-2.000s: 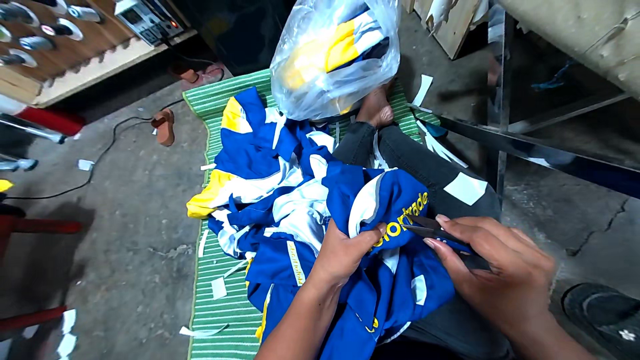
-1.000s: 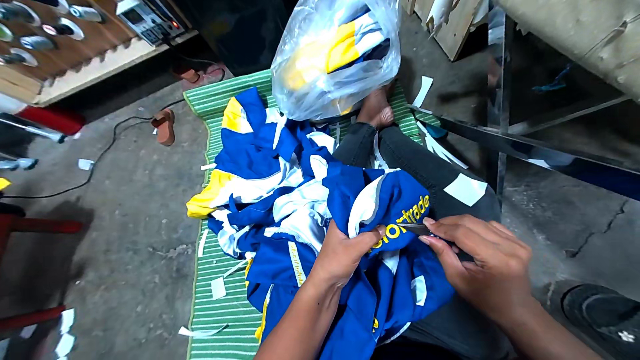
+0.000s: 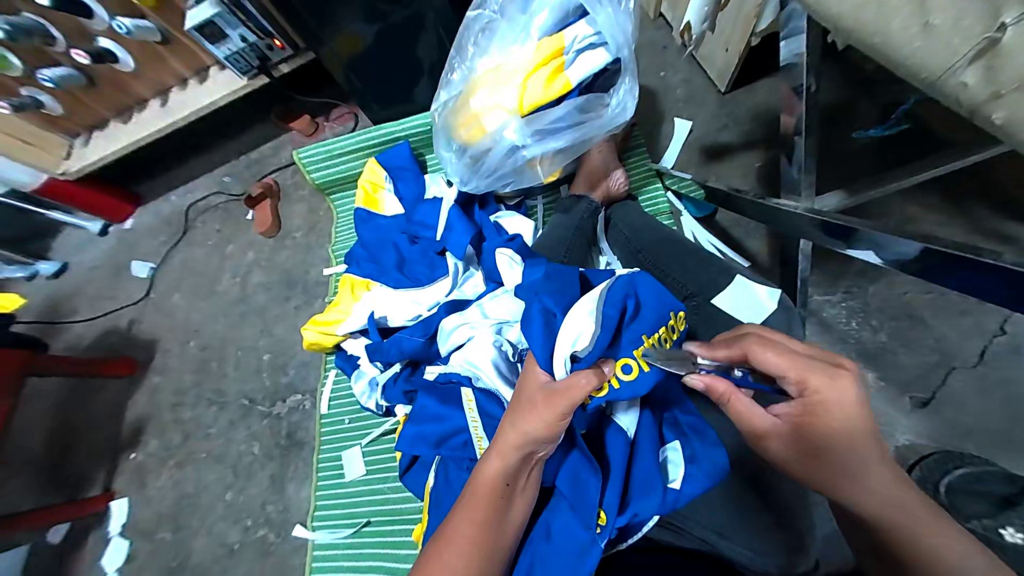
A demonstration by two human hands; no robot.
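A blue, white and yellow garment [image 3: 480, 320] lies bunched over my lap and the green striped mat. My left hand [image 3: 552, 400] grips a fold of its blue cloth, thumb on top beside yellow embroidered lettering [image 3: 628, 364]. In my right hand [image 3: 776, 392] are small thread snips [image 3: 680, 362] with a dark blue handle, held between thumb and fingers. Their metal tip points left and touches or hovers just over the lettering; which of these cannot be told. Part of the handle is hidden by my fingers.
A clear plastic bag [image 3: 536, 104] of similar cloth stands beyond my legs. White scraps [image 3: 746, 299] lie on my trousers, the striped mat [image 3: 344, 496] and the floor. A metal frame [image 3: 880, 232] is at right, a spool rack [image 3: 120, 104] at upper left, and a cable [image 3: 180, 240] crosses the floor.
Between the frames the snips and my right hand shift slightly about the lettering. My left hand keeps its hold on the cloth in the same place.
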